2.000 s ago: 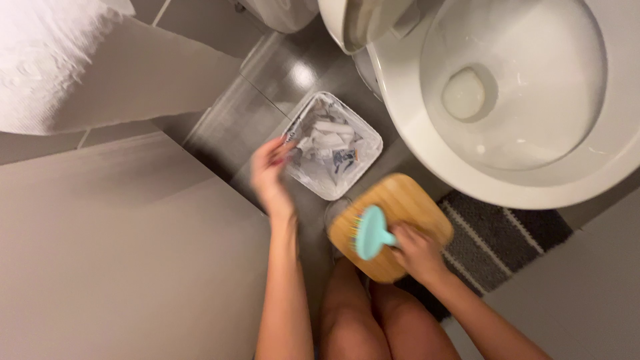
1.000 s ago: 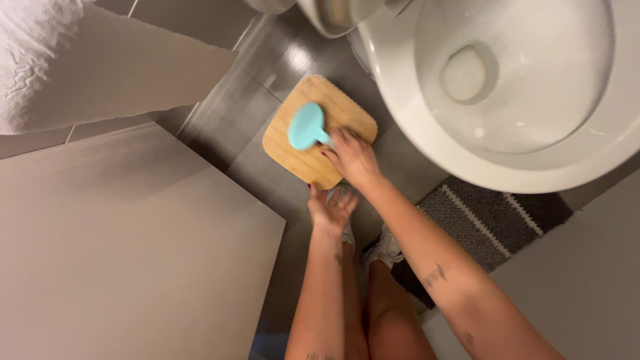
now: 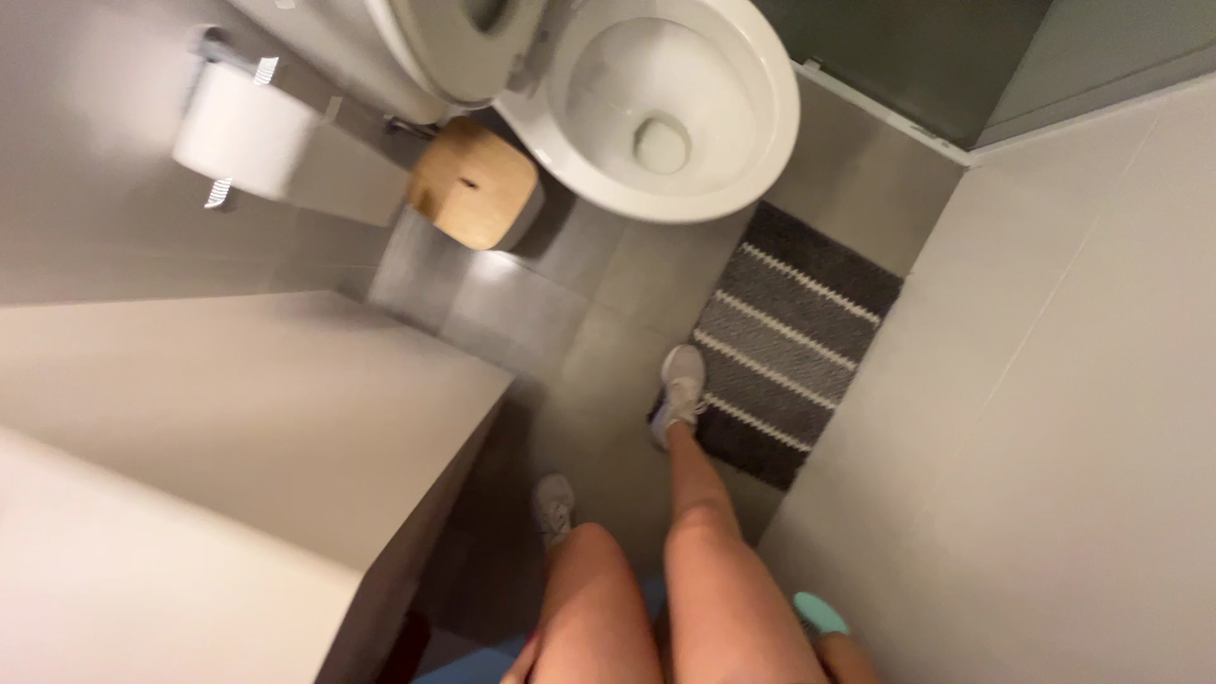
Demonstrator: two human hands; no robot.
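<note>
At the bottom right edge my right hand is shut on a turquoise brush, beside my right thigh; most of that hand lies below the frame. Only a small part of my left hand shows at the bottom edge, next to my left thigh, and its fingers are mostly hidden. The wooden lid rests on the small waste bin beside the toilet, away from both hands.
A toilet paper roll hangs on the left wall. A pale cabinet juts in from the left. A dark striped mat lies by my right shoe. The shower threshold is at the upper right.
Both hands have left the wooden lid and drawn back to my sides, the brush still in the right one. The bin, uncovered two seconds ago, is covered. The view has shifted widely.
</note>
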